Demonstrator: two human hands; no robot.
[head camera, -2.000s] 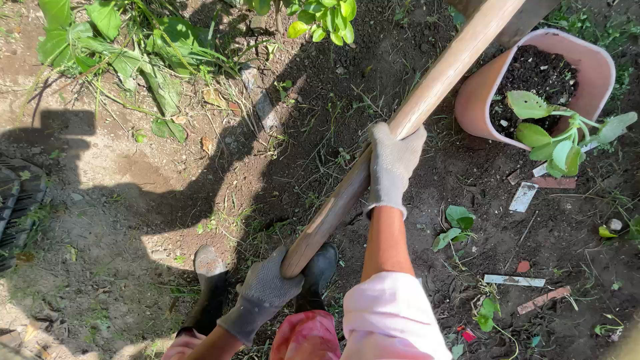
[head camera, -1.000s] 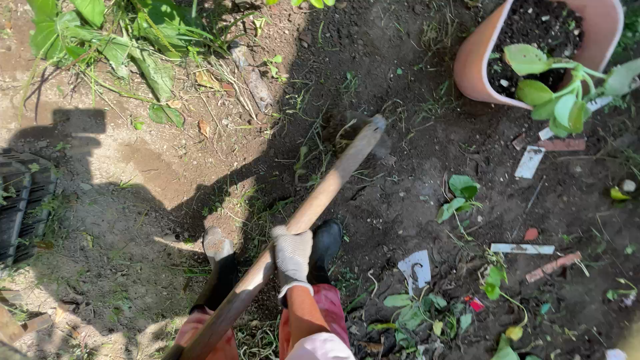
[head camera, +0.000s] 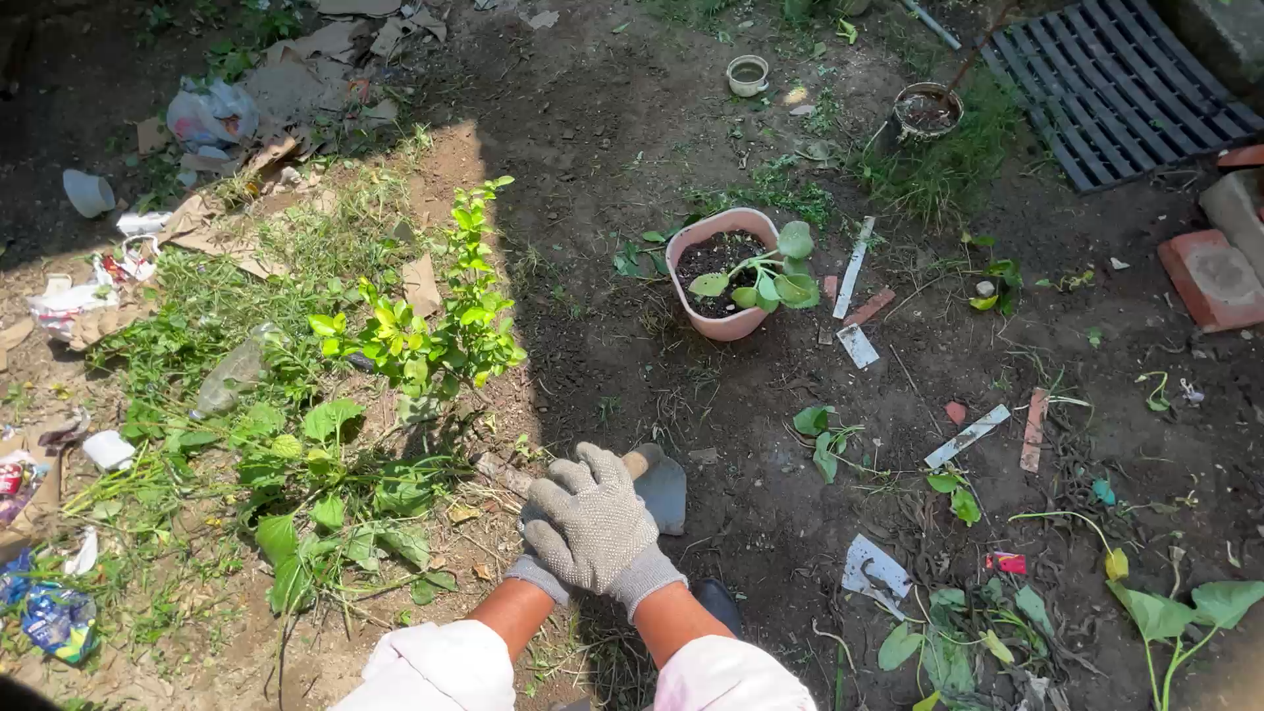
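Observation:
My right hand (head camera: 600, 528), in a grey-beige knit glove, lies over my left hand (head camera: 538, 573), which is gloved too and mostly covered. Both are together at the lower middle of the head view. Just beyond the fingers, the end of a wooden handle (head camera: 644, 459) and a grey metal blade (head camera: 664, 496) of a digging tool show near the soil. The rest of the handle is hidden, so my grip on it cannot be made out. A leafy shrub (head camera: 444, 331) grows ahead to the left. A pink pot (head camera: 726, 321) holding a plant stands farther ahead.
Pulled weeds (head camera: 365, 513) and a clear plastic bottle (head camera: 234, 370) lie at left, with scattered litter beyond. Label strips (head camera: 968, 436) and broken pieces dot the soil at right. A black slatted grate (head camera: 1116, 89), a small potted plant (head camera: 928, 111) and a brick (head camera: 1213, 279) are farther off.
The view has swung up and outward. The long wooden handle lay slanted across the view before; now only its end by the blade shows. My hands, apart two seconds ago, are now one over the other.

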